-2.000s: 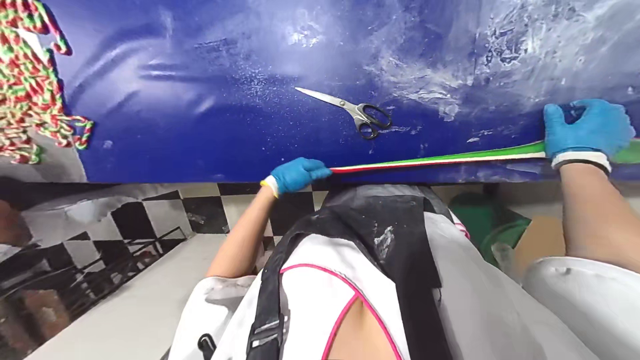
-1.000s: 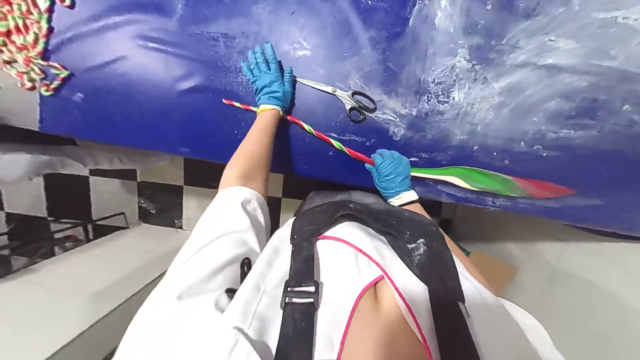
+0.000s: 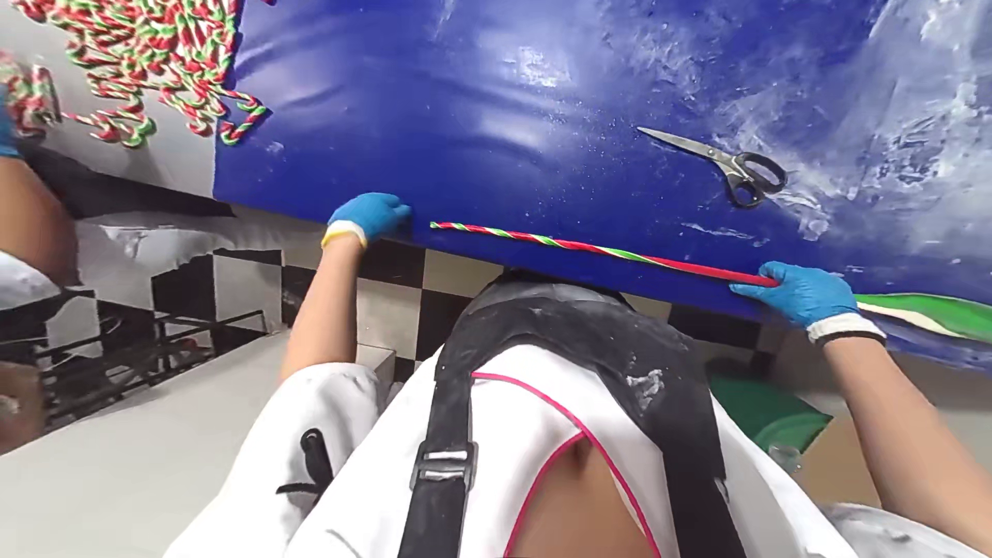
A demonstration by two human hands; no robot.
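Note:
A rope of red, green and white candy [image 3: 589, 246] lies along the near edge of the blue table cover, twisted on its left part and smooth near the right. My right hand [image 3: 810, 294], in a blue glove, is closed round the rope; the wide green and white part [image 3: 930, 314] runs on beyond it to the right. My left hand [image 3: 372, 215], also gloved, rests at the table edge just left of the rope's thin end, apart from it. Whether its fingers are spread is hard to tell. Scissors with black handles [image 3: 725, 161] lie on the cover behind the rope.
Many finished candy canes [image 3: 167, 54] are piled on a white surface at the back left, a few over the edge of the blue cover [image 3: 434, 116]. Another person's arm [image 3: 27, 209] reaches in at the far left. A green container [image 3: 767, 411] is below the table at the right.
The left hand has gone from flat on the cover by the scissors to the table edge left of the rope's end. The right hand remains on the rope. The view has shifted.

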